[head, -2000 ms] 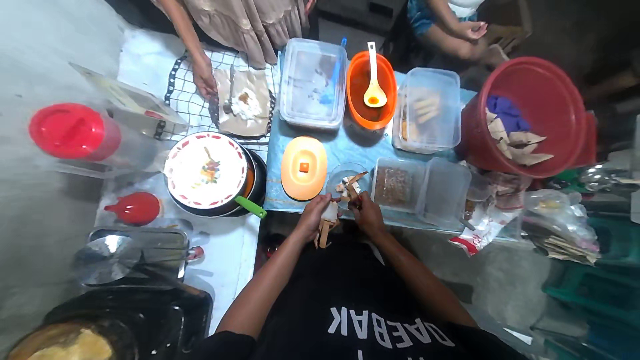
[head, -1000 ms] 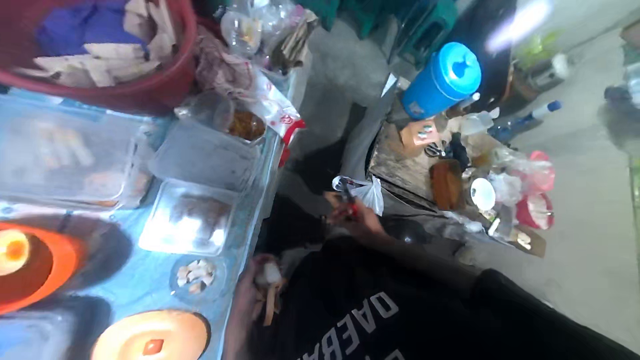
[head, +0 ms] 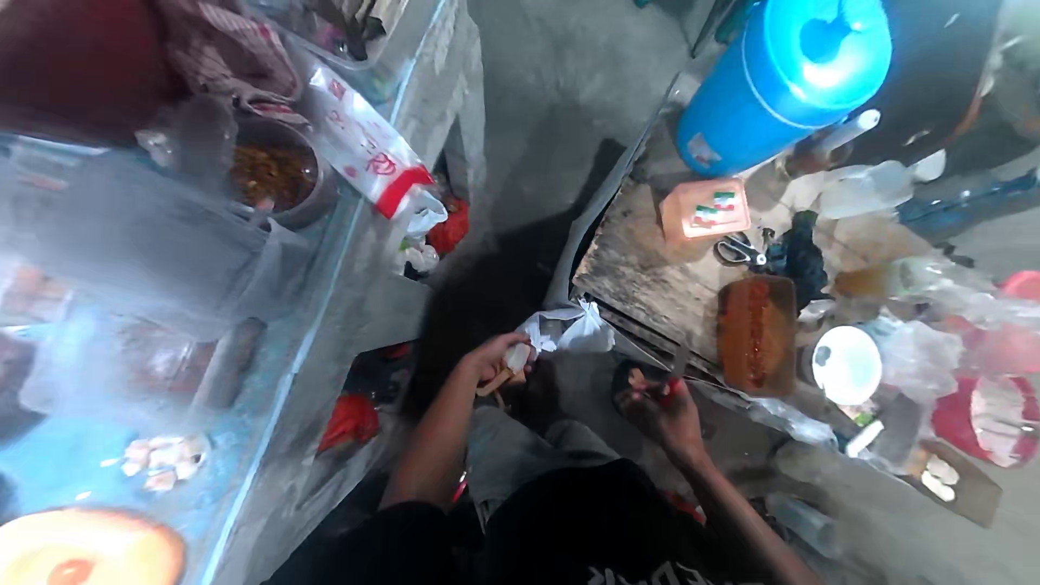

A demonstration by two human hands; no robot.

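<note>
My left hand (head: 502, 360) is closed around a small pale white piece (head: 517, 356) and some brown paper strips (head: 492, 385) that hang below it. Beside the wooden table's near edge, my right hand (head: 662, 410) grips a knife (head: 679, 361) by its red handle, with the blade pointing up. A brown scrap (head: 636, 379) shows by the fingers of that hand. Between the hands and a little above them hangs a white plastic bag (head: 587, 329) at the table's corner. On the blue tabletop at left lie several pale pieces (head: 165, 460) in a clear dish.
The wooden table (head: 621, 272) at right holds a blue drinks cooler (head: 780, 89), scissors (head: 740, 250), an orange lidded container (head: 705, 208), a reddish-brown container (head: 757, 335) and a white tub (head: 847, 365). At left, the blue-covered table (head: 268, 406) bears a bowl of brown food (head: 272, 175) and an orange lid (head: 89, 552).
The view has swung right, from the blue table to the floor and wooden table. My hands, together two seconds ago, are now apart, and the knife shows in my right hand.
</note>
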